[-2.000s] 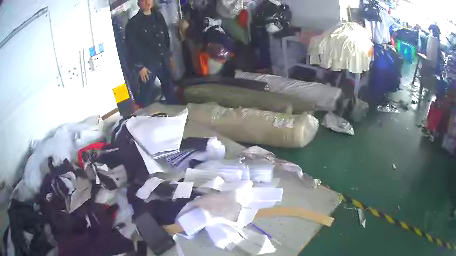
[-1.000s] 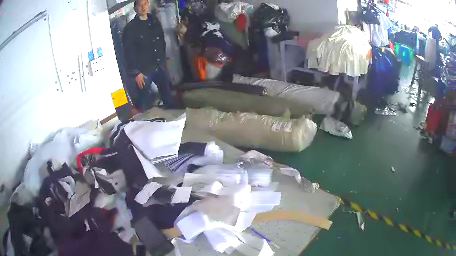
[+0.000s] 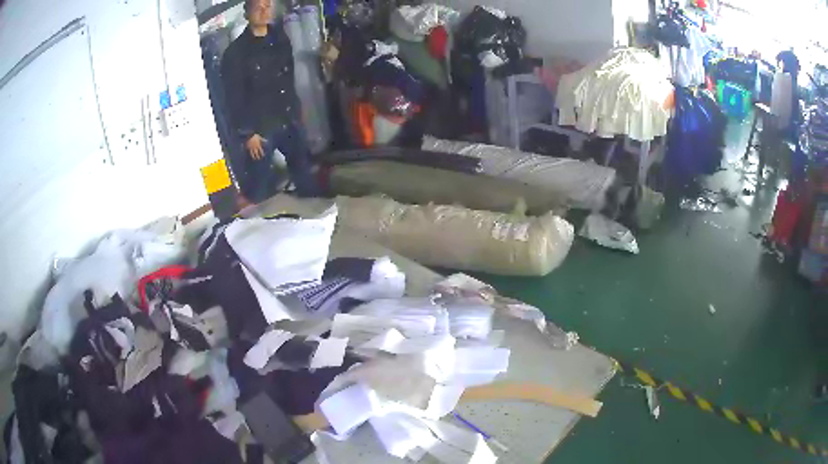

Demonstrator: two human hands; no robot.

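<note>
Neither of my hands is in the picture. A heap of dark purple-black fabric pieces (image 3: 154, 439) lies nearest at the lower left. A dark flat slab, likely the smartphone (image 3: 276, 430), lies at its right side near the bottom edge. White paper slips or interfacing pieces (image 3: 399, 426) are heaped over the middle of the table. A curved tan strip (image 3: 531, 397) lies partly under them. A thin blue pen (image 3: 474, 426) lies beside the slips. A large off-white pointed piece (image 3: 286, 246) rests on the dark heap.
The grey table (image 3: 581, 362) ends at the right above a green floor with yellow-black tape (image 3: 708, 408). Wrapped fabric rolls (image 3: 463, 237) lie behind it. A person in dark clothes (image 3: 263, 100) stands at the back left. A red scrap (image 3: 159, 279) lies near the white wall.
The view has shifted slightly. The person at the back stands a little further left and more upright than in the oldest frame. The things on the table have not visibly moved.
</note>
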